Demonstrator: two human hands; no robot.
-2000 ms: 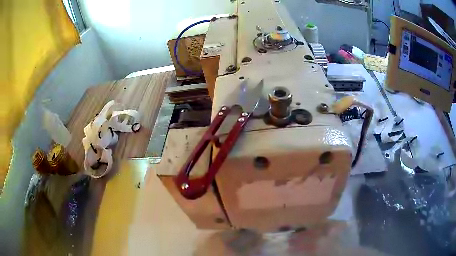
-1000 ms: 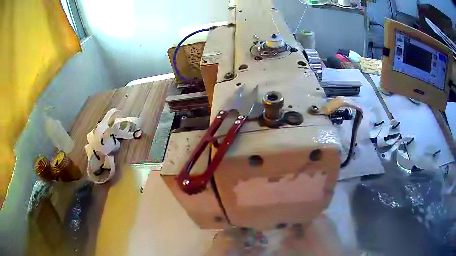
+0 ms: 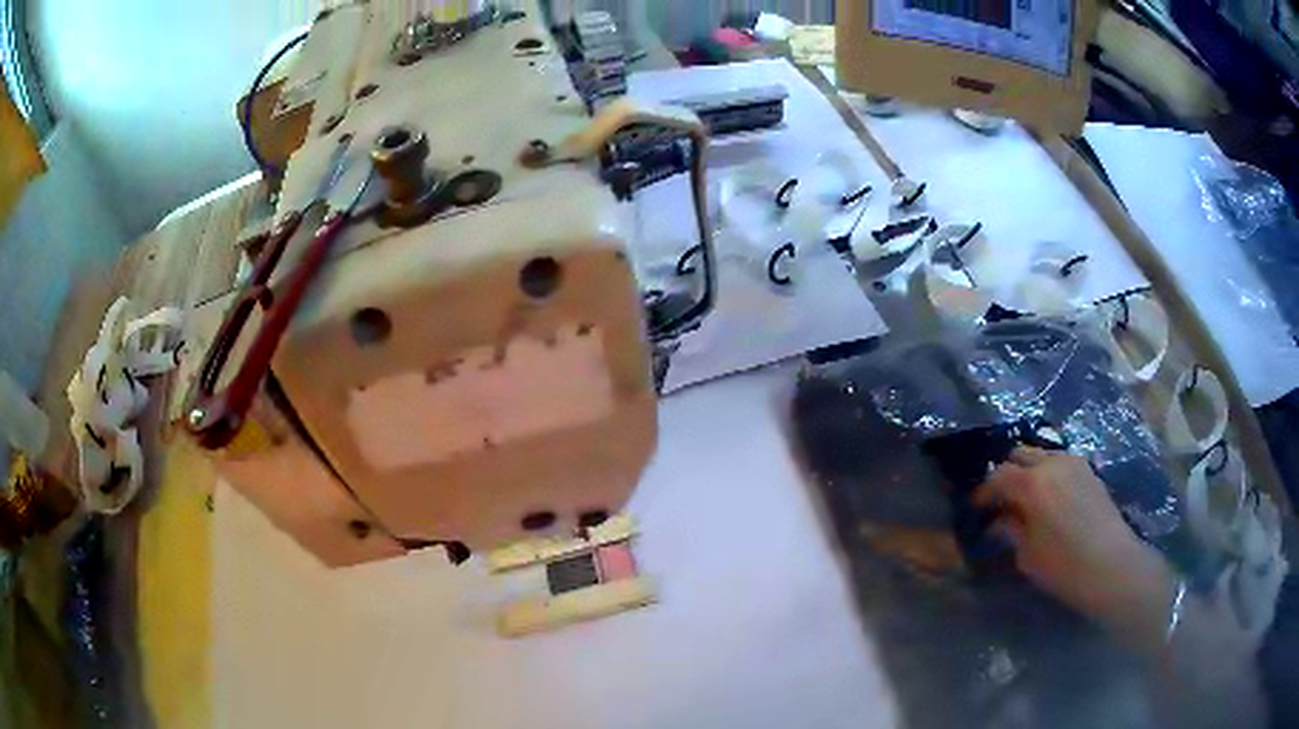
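Note:
My right hand (image 3: 1054, 520) is at the right, its fingers at the dark contents of a clear plastic bag (image 3: 912, 456). The fingertips are partly hidden among the black pieces (image 3: 969, 453), so I cannot tell whether they grip one. My left hand is not in view. The cream sewing machine head (image 3: 470, 328) stands left of centre. Below it is the pale clamp frame (image 3: 573, 577) with a dark and reddish centre. No hand is at the clamp.
Red-handled snips (image 3: 264, 321) lie on the machine head. White bands with black marks lie at the left (image 3: 111, 406) and on white sheets at the right (image 3: 955, 264). A tan-framed control panel (image 3: 962, 64) stands at the back right. A bent metal loop (image 3: 701, 214) juts from the head.
The view has swung right and down, so the machine appears further left. My right hand now shows at the plastic bag, and the clamp frame has come into clear view.

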